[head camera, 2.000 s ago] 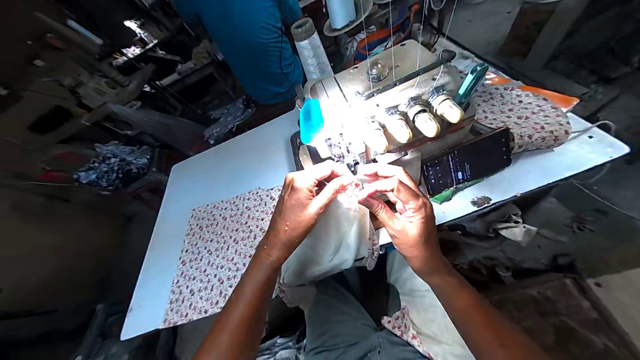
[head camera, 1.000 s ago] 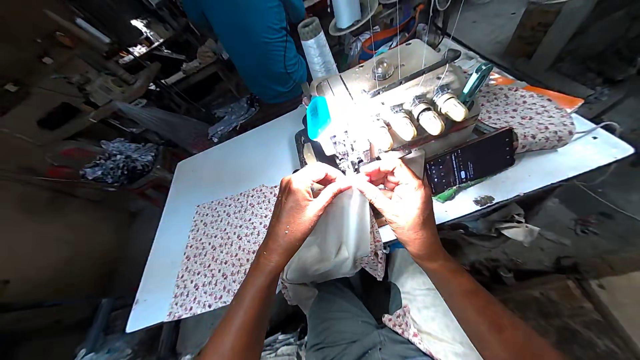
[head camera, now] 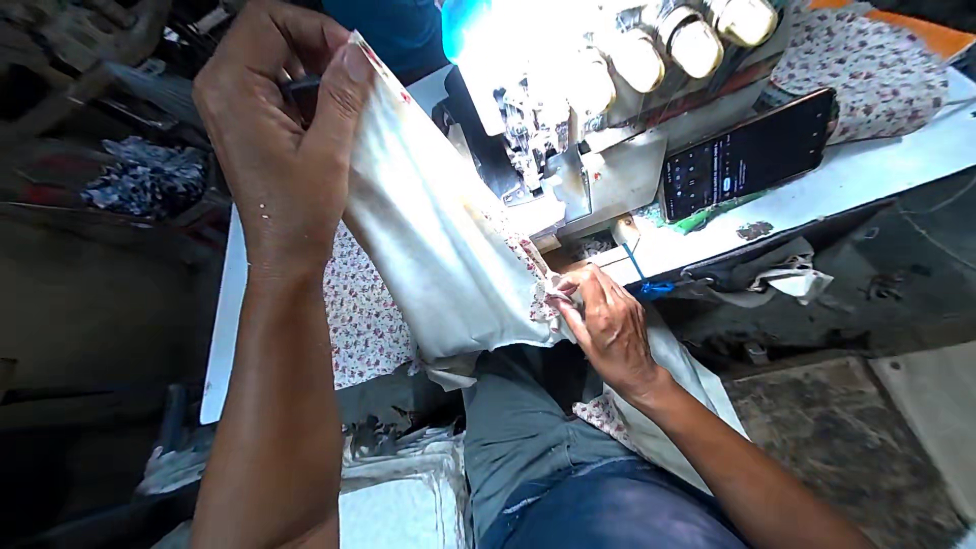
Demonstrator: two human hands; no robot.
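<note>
My left hand, raised at the upper left, pinches one corner of a cream fabric piece between thumb and fingers. The piece has a floral edge and stretches down to my right hand, which grips its gathered floral edge in front of the table. Just behind the fabric is the brightly lit needle area of an industrial sewing machine, whose details are partly lost in glare. A flat floral fabric piece lies on the white table to the left, partly hidden by my left forearm and the cream piece.
A smartphone leans at the machine's right, near more floral fabric. The white table's front edge carries a blue tie. Stacked pale material is below left, and a cloth bundle lies farther left. A person in blue is behind.
My hands were close together by the needle area; now they are far apart. My left hand has moved up and left with the fabric corner, my right hand down and right, and the cream piece is spread.
</note>
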